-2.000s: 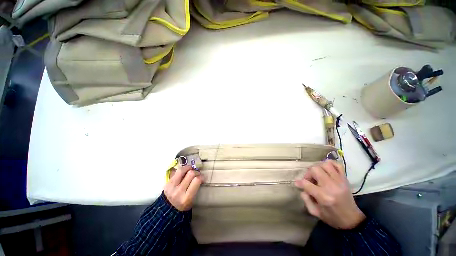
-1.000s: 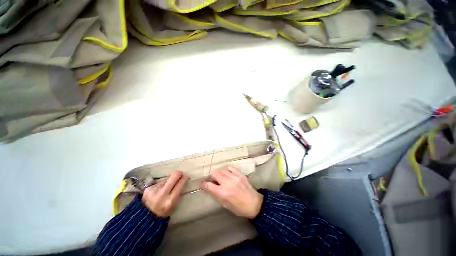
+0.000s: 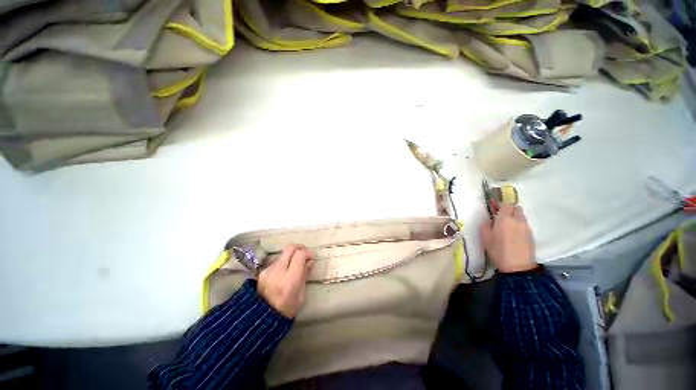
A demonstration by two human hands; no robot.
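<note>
A beige canvas bag (image 3: 366, 312) lies over the table's front edge and toward my lap, its mouth partly open, with yellow edge binding (image 3: 216, 276) at the sides. My left hand (image 3: 287, 280) pinches the bag's mouth edge near its left corner. My right hand (image 3: 510, 240) is off the bag, at the thread snips (image 3: 488, 199); their blades show beyond the fingers and the handle is hidden by the hand. A silver metal ring (image 3: 451, 229) sits at the right mouth corner. A fine thread line is faint on the inner panel.
A tape-wrapped pointed tool (image 3: 423, 157) and another tan stick (image 3: 442, 194) lie behind the bag's right corner. A wax block or brush (image 3: 505, 195) lies by the snips. A tool cup (image 3: 504, 151) stands behind. Heaped bags (image 3: 84, 99) line the back. A red-handled tool (image 3: 689, 203) lies far right.
My right hand has left the bag's mouth and moved right to the snips. My left hand still holds the mouth edge. The camera view has shifted.
</note>
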